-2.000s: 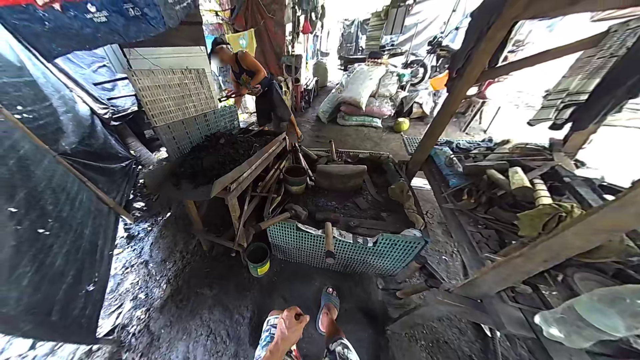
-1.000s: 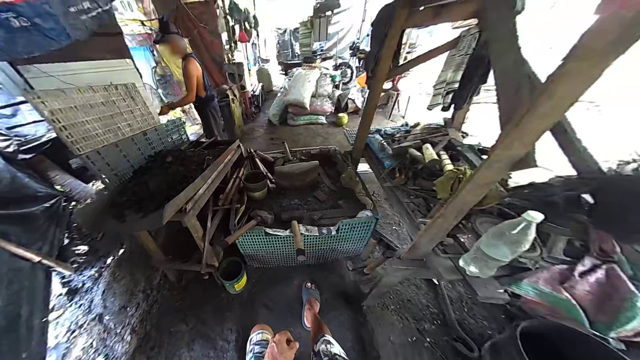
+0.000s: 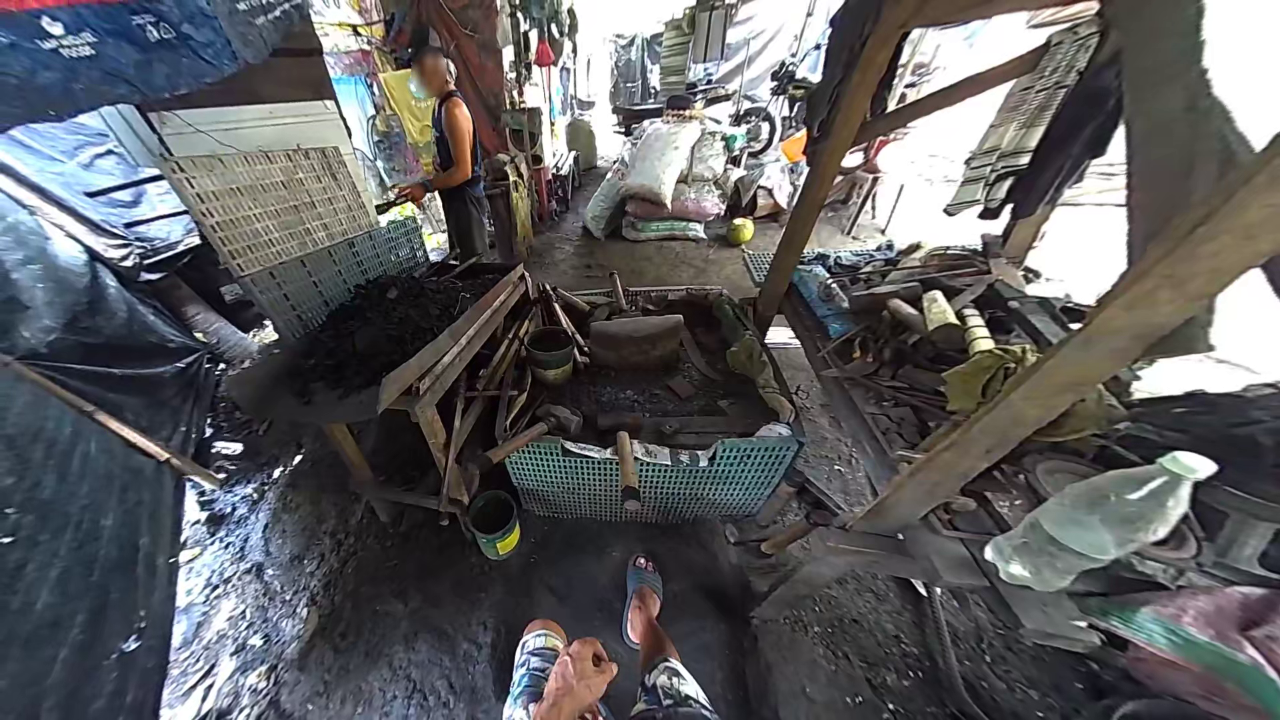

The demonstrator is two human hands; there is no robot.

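One hand shows at the bottom centre, apparently my left hand (image 3: 580,675), with its fingers curled in front of my left knee. Whether it holds anything small cannot be told. My right hand is not seen. Ahead of my sandalled foot is a low forge-like bed with a teal plastic crate panel (image 3: 560,487) as its front. A hammer with a wooden handle (image 3: 627,462) leans over that panel's rim. Another hammer (image 3: 558,418) rests at the bed's left corner. Inside, a worn block (image 3: 637,342) stands behind dark debris, with a bucket (image 3: 550,355) to its left.
A green bucket (image 3: 494,524) stands on the dirt floor. Charcoal (image 3: 370,335) is heaped on a table at left. A slanting wooden post (image 3: 1070,350), a plastic bottle (image 3: 1100,520) and scrap lie right. A person (image 3: 460,160) stands back left; filled sacks (image 3: 660,165) lie behind.
The person at the back left was bent over with an arm lowered and now stands upright, holding a dark object at waist height. My visible hand stays near my knee.
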